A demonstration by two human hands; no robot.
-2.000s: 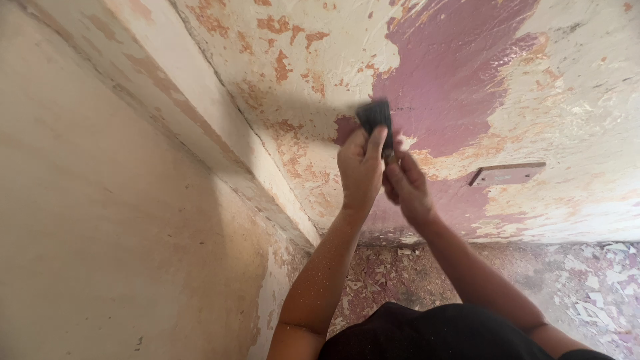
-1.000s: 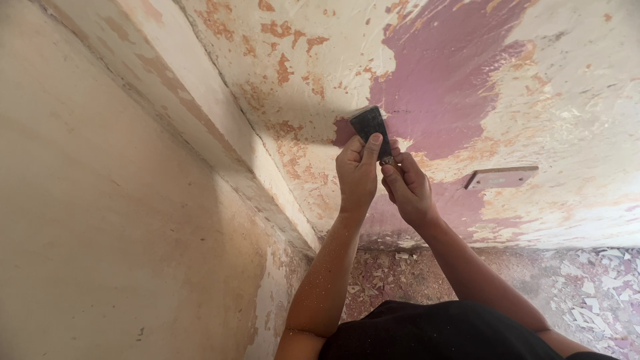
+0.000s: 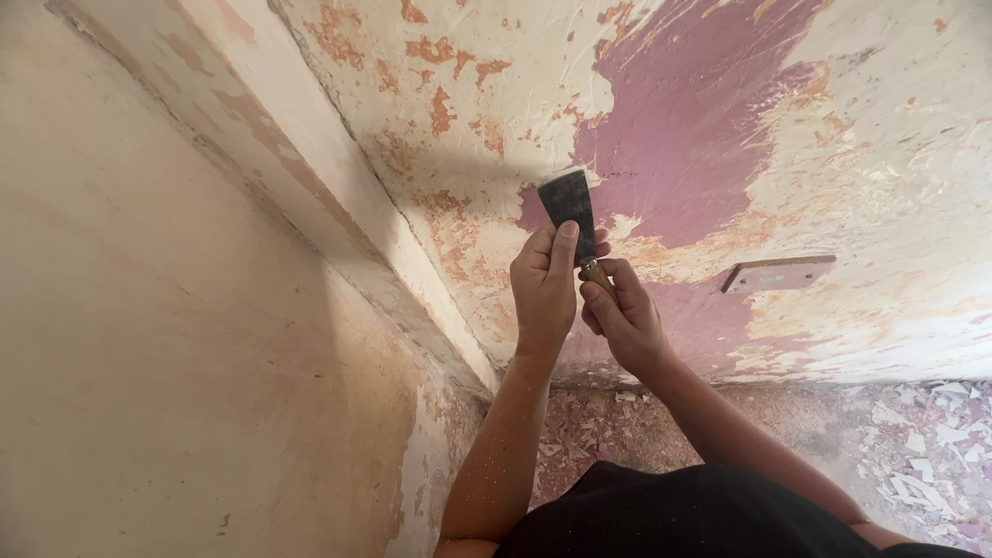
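A paint scraper (image 3: 572, 203) with a wide dark metal blade and a wooden handle is in both of my hands. My left hand (image 3: 547, 283) grips the blade, its thumb flat on the dark face and its fingers behind. My right hand (image 3: 629, 316) is closed around the wooden handle, just below the metal collar. The blade's edge lies at the wall (image 3: 666, 147), beside the left border of a purple paint patch. Cream paint and bare orange-brown spots surround that patch. Whether the edge presses on the wall, I cannot tell.
A pale boxed ledge or beam (image 3: 310, 163) runs diagonally down to the corner, with a plain beige wall (image 3: 170, 333) left of it. A small pinkish plate (image 3: 779, 274) is fixed on the wall at right. Paint flakes litter the floor (image 3: 914, 457).
The scraper was blurred and held a little higher two seconds ago; it now shows sharply. Both hands stay on it throughout.
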